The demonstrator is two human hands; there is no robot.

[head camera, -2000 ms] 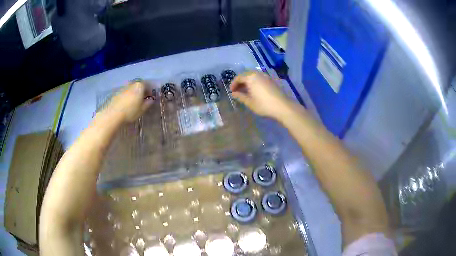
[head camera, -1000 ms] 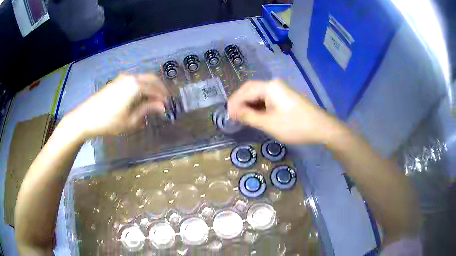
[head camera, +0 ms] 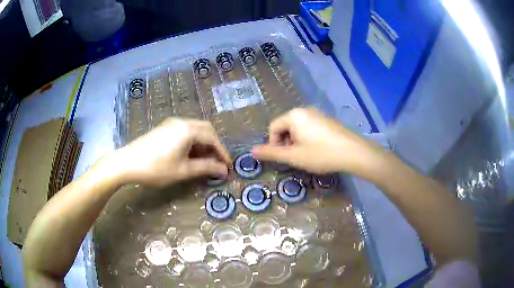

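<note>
Round parts with pale rims and blue-grey centres, one of them [head camera: 256,197], lie in the rear pockets of the clear blister tray [head camera: 360,225]. My left hand [head camera: 174,152] is over its rear edge, fingers bent down over a partly covered round part; whether they grip it is hidden. My right hand [head camera: 310,140] has its thumb tip at the edge of another round part [head camera: 248,164], with a gap between thumb and curled fingers. Behind is the slotted supply tray [head camera: 194,104], with short rows of parts at its far end and a white label [head camera: 238,94].
A stack of cardboard sheets [head camera: 35,177] lies at left. A pale partition with a blue document holder [head camera: 414,50] stands at right. A small blue bin [head camera: 315,19] is at the far right corner. A blurred grey shape [head camera: 96,19] is beyond the bench.
Both hands have moved from the supply tray toward me, over the blister tray's rear rows. More round parts now show in the blister tray, further left than before. The view has shifted slightly.
</note>
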